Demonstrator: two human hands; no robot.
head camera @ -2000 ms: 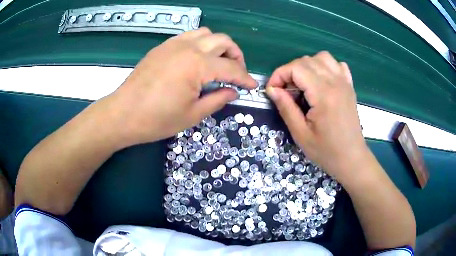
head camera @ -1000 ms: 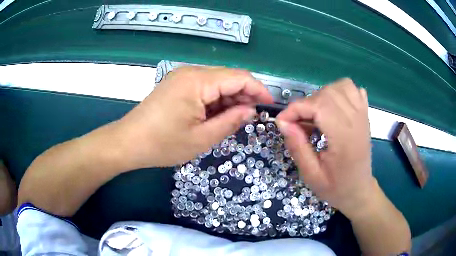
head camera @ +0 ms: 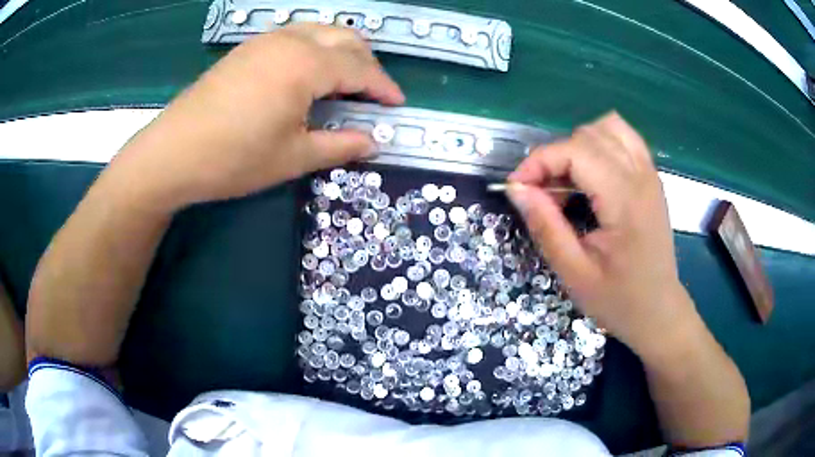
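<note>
A grey strip lies along the white rail behind the tray, with several pale round pieces in its recesses. My left hand is at the strip's left end, thumb at its near side and fingers over its far edge, covering that end. My right hand pinches a thin pale stick just in front of the strip's right part. The black tray nearest my body is covered with loose clear round pieces.
A second grey strip with a row of pale pieces lies farther off on the green belt. A reddish-brown block lies right of my right hand. A bare arm shows at the left edge.
The far strip has moved right along the belt. My left hand has moved from over the tray's top onto the near strip's left end. My right hand still holds the stick.
</note>
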